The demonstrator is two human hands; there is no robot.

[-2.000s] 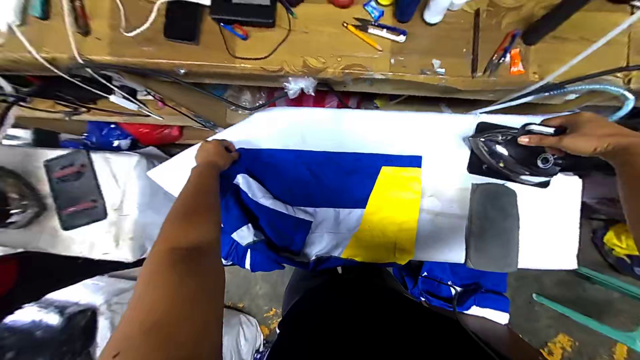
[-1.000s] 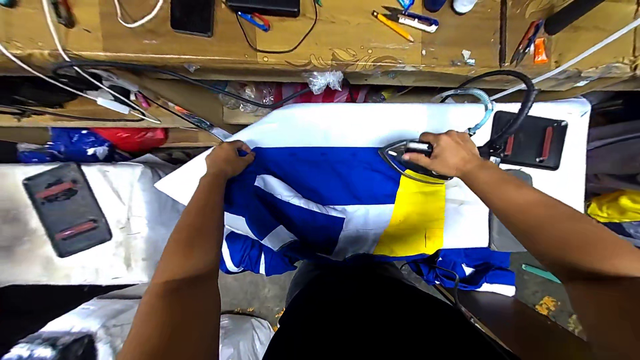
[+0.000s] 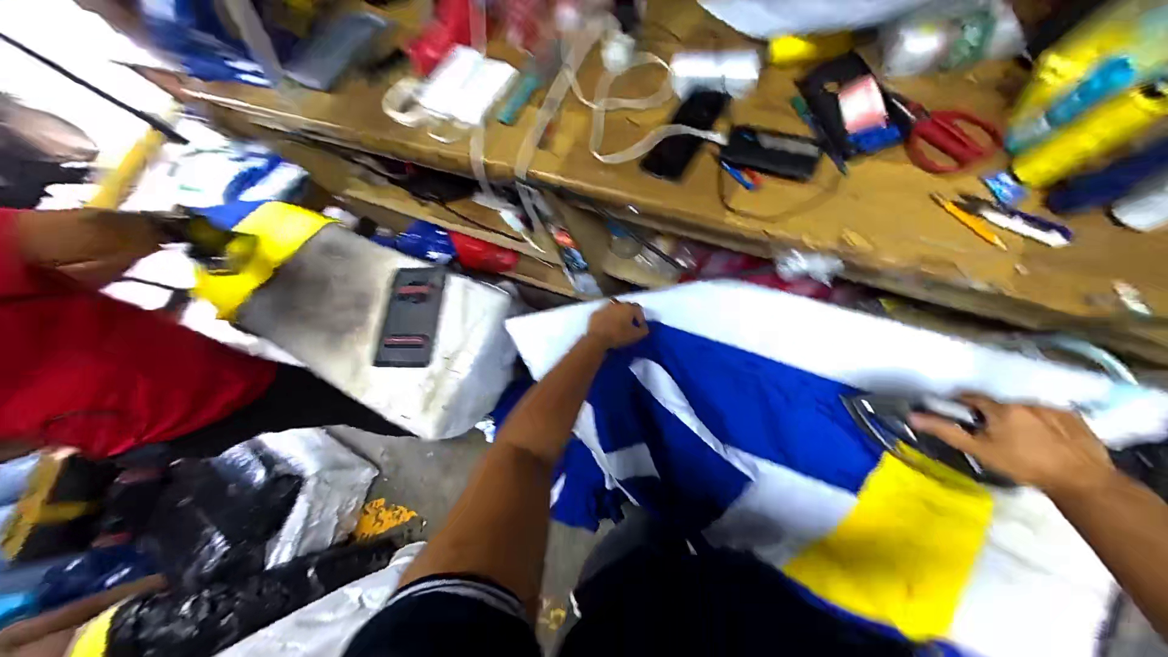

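My left hand (image 3: 620, 327) is closed on the upper left corner of a blue, white and yellow fabric piece (image 3: 748, 392), which lies on a white padded ironing board (image 3: 776, 315). Folds bunch up in the cloth below that hand. At the right, my right hand (image 3: 1031, 438) grips the handle of a clothes iron (image 3: 912, 433). The iron rests over the edge where the blue meets the yellow panel, its tip towards the upper left. The picture is somewhat blurred.
Left, a co-worker in red stands at another board (image 3: 474, 351) holding an iron rest (image 3: 411, 315). A wooden workbench (image 3: 821, 201) runs behind, with red-handled scissors (image 3: 954, 141), a phone (image 3: 686, 132), cords and thread cones (image 3: 1095, 128). White-wrapped bundles sit lower left.
Two seconds ago the iron was at the board's right end; by one second ago my right hand had brought it onto the fabric. The view has since swung left, showing the co-worker.
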